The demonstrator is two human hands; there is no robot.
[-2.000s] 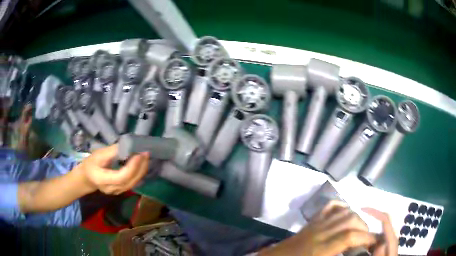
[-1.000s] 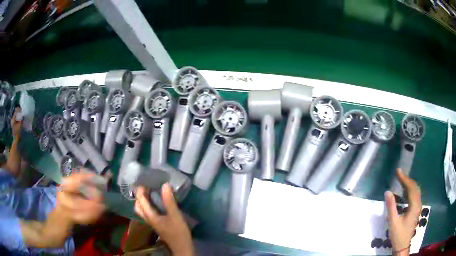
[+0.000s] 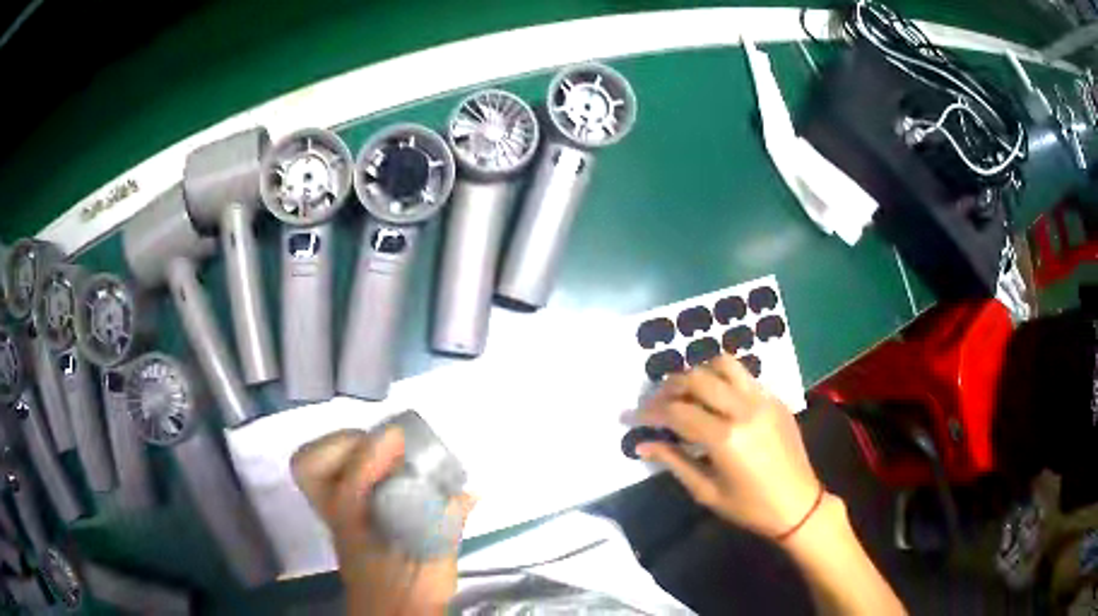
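Observation:
My left hand point(image 3: 349, 499) holds a grey handheld fan point(image 3: 418, 499) above the white paper sheet point(image 3: 518, 421). The fan is blurred and mostly covered by the fingers. My right hand point(image 3: 735, 445), with a red string at the wrist, is over the lower left part of the sticker sheet point(image 3: 785, 375). Its fingertips pinch a black adhesive pad point(image 3: 644, 442) at its edge. Rows of black pads show on the sheet above the fingers; the hand hides the rest.
Several grey fans point(image 3: 307, 301) lie behind and left of the paper. A white strip point(image 3: 807, 175) and a black box with cables point(image 3: 897, 169) lie at right. A white rail point(image 3: 397, 66) edges the bench. A red stool point(image 3: 951, 385) stands lower right.
The view has swung right. My left hand now holds a fan over the paper. My right hand has moved from the fan at the row's right end to a pad on the sticker sheet.

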